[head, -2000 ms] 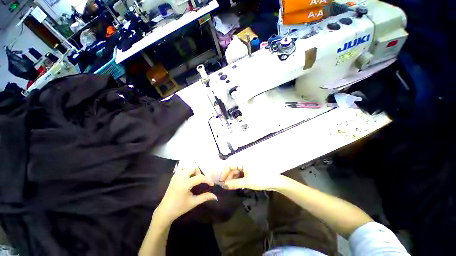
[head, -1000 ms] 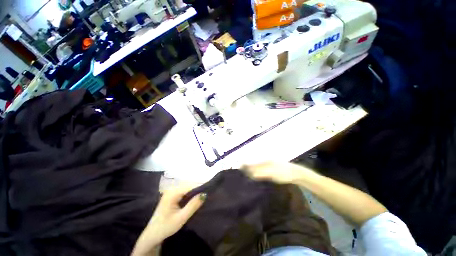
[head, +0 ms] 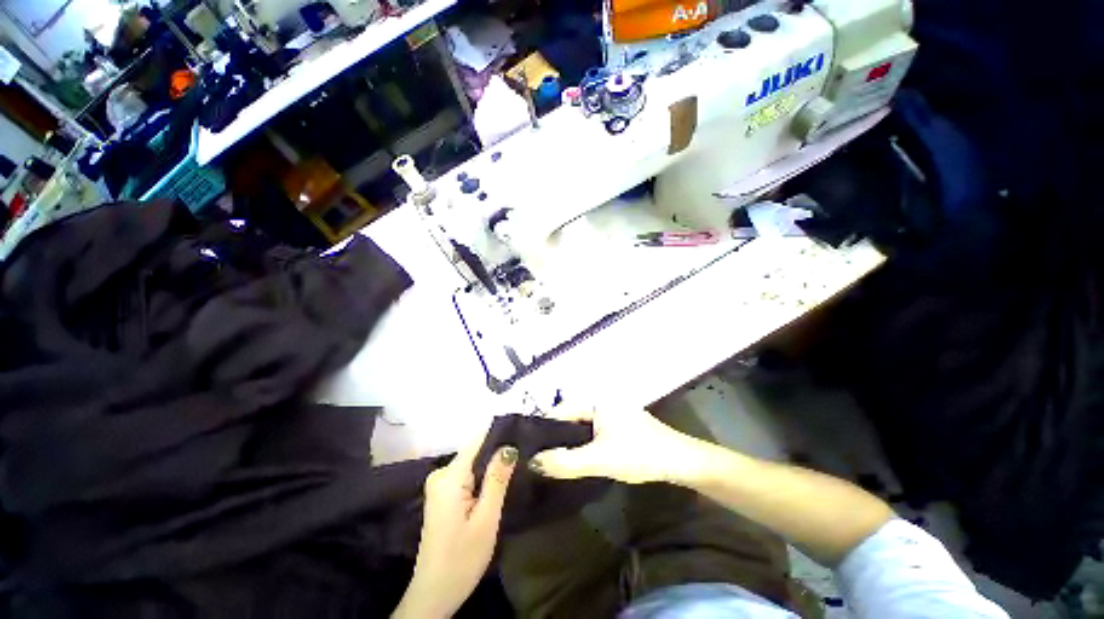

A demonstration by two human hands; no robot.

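A dark garment piece (head: pixel 182 484) lies heaped at the left and over the table's front edge. My left hand (head: pixel 466 520) pinches its edge, thumb on top. My right hand (head: pixel 624 447) holds the same edge just to the right, thumb towards the left hand. The held edge (head: pixel 533 433) lies between the two hands, in front of the needle plate. The white JUKI sewing machine (head: pixel 581 157) stands beyond. Its presser foot and needle area (head: pixel 502 284) has no cloth under it. The fingertips under the cloth are hidden.
Pink-red snips (head: pixel 680 238) and a crumpled white scrap (head: pixel 778 219) lie on the machine table (head: pixel 696 320). An orange box (head: pixel 660 18) stands behind the machine. Another worktable (head: pixel 321 79) is at the back left. More dark cloth (head: pixel 993 399) hangs at the right.
The hands first met with no cloth edge clearly visible between them, then spread over dark cloth. Now they are close together, pinching its edge. The view has shifted slightly.
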